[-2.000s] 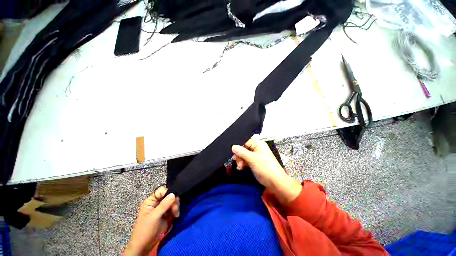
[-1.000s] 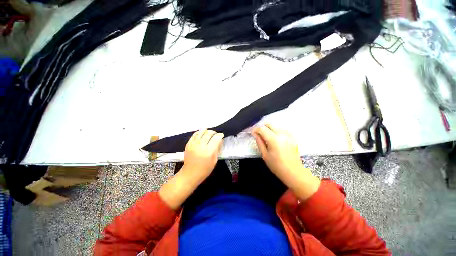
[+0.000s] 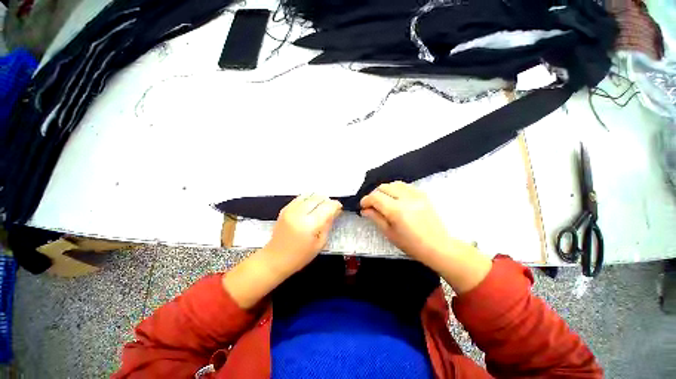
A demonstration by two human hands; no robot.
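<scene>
A long black knitted strip point(image 3: 459, 146) lies on the white table, from its pointed end at the left up to the pile at the upper right. My left hand point(image 3: 305, 222) pinches its lower edge near the middle of the table front. My right hand point(image 3: 393, 212) pinches the strip just to the right, where the cloth is bunched and folded. The fingertips of both hands are close together. Whether a needle or thread is between them cannot be seen.
Black scissors point(image 3: 585, 222) lie at the right front edge. A strip pile point(image 3: 356, 37) with a white label point(image 3: 536, 77) is at the back. A phone point(image 3: 244, 38) lies back left. More black strips point(image 3: 81, 81) lie far left. A mottled cord point(image 3: 437, 92) lies mid-table.
Since two seconds ago, my left hand has moved from the strip's end to its lower edge beside my right hand. The strip's left end now lies on the table. The view has shifted.
</scene>
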